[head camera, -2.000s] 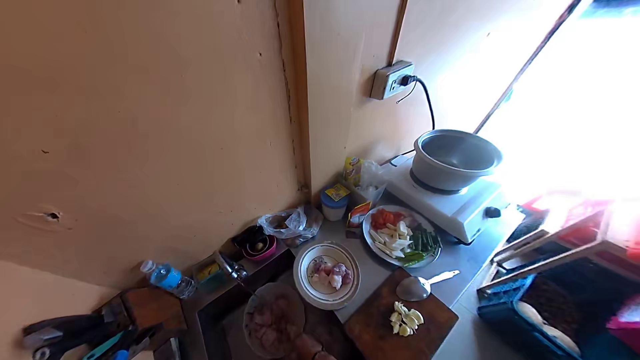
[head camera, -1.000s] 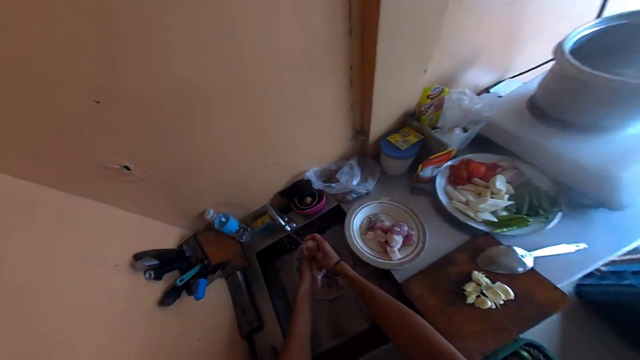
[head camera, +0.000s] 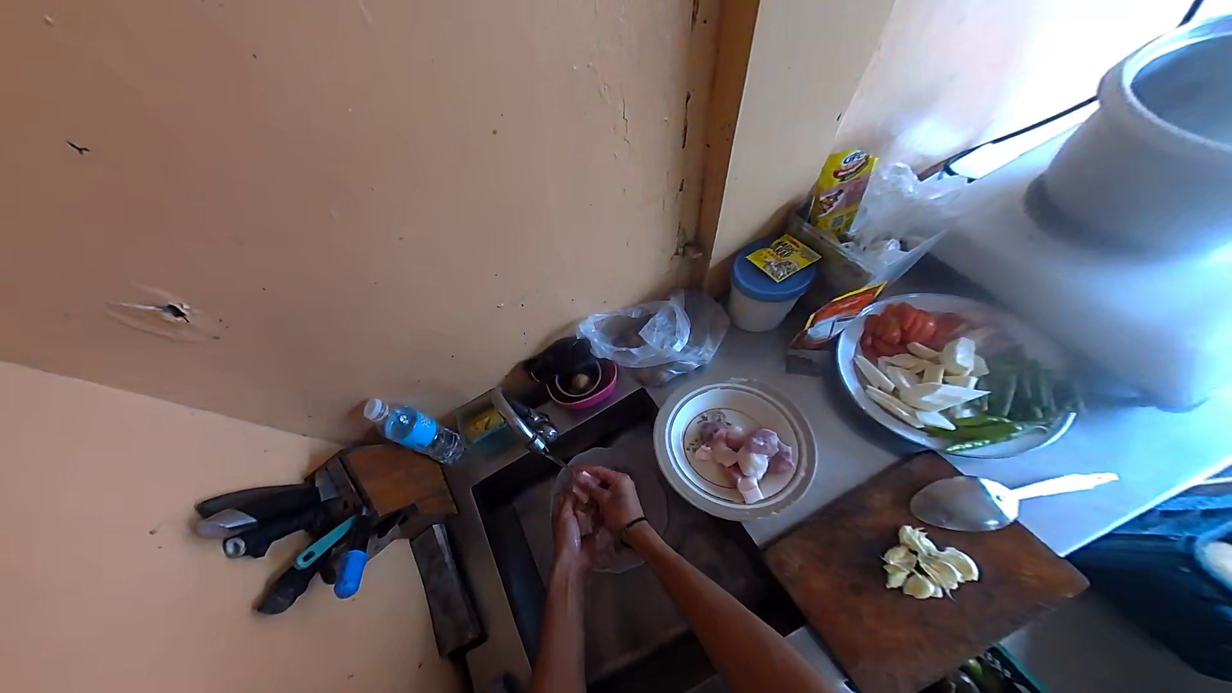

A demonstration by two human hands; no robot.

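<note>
Both my hands meet under the metal faucet point(head camera: 525, 421), above a clear bowl point(head camera: 647, 486) in the dark sink point(head camera: 616, 635). My left hand point(head camera: 572, 527) is cupped at the left. My right hand point(head camera: 608, 496), with a dark band on its wrist, has its fingers bent against the left one. Whether a small piece lies between them cannot be told. Just right of the sink, a patterned plate point(head camera: 671, 452) bears pieces of raw meat point(head camera: 751, 454). Peeled garlic cloves point(head camera: 926, 563) lie on a wooden cutting board point(head camera: 837, 577), and a metal turner point(head camera: 967, 503) rests across its far edge.
A plate of cut vegetables point(head camera: 924, 385) stands beside a stove point(head camera: 1107, 298) bearing a large pot point(head camera: 1145, 144). Along the wall are a blue-lidded tub point(head camera: 765, 294), a plastic bag point(head camera: 659, 337), a pink bowl point(head camera: 587, 387) and a water bottle point(head camera: 414, 430). A knife block point(head camera: 395, 486) holds several knives at left.
Two seconds ago a hand was low over the bowl in the sink; both hands have since come together beneath the faucet. The view has shifted and come closer to the sink.
</note>
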